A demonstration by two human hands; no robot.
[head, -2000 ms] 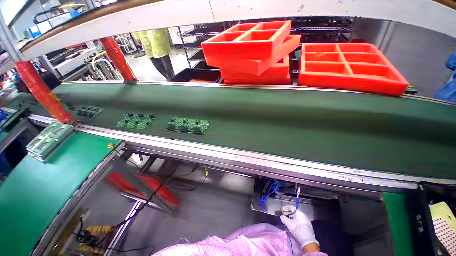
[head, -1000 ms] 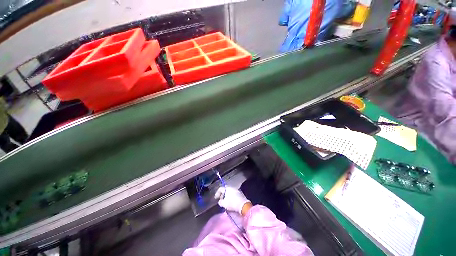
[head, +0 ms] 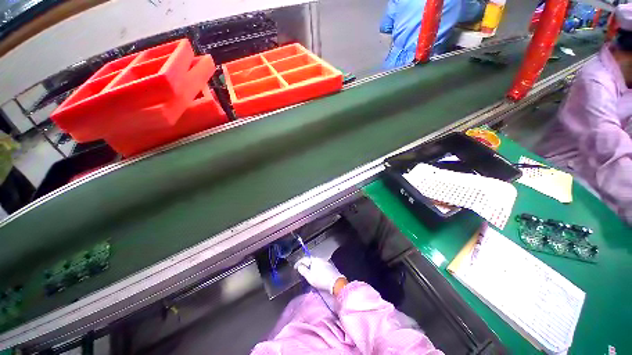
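Observation:
My right hand (head: pixel 319 274), in a white glove, is below the conveyor's near edge. Its fingers are closed on a blue cord (head: pixel 303 245), which runs above and below the hand; the fingertips are small and blurred. More tangled blue cord lies just left of it over a pale metallic plate (head: pixel 280 284). My left hand is not in view. On the dark green conveyor belt (head: pixel 229 173), green circuit boards lie at the lower left, one of them whole (head: pixel 77 267) and one cut by the picture's edge.
The green side table (head: pixel 416 225) holds a black tray (head: pixel 443 149) with a dotted sticker sheet (head: pixel 466 195), a record sheet (head: pixel 530 288), another circuit board (head: pixel 556 237) and a yellow-orange ring (head: pixel 483 138). Red divided bins (head: pixel 284 80) stand beyond the belt. A person in pink (head: pixel 589 125) is at right.
The view has swung right since the first frame, bringing the side table and tray into sight. My right hand remains at the blue cord by the metallic plate. The belt's boards shifted slightly left.

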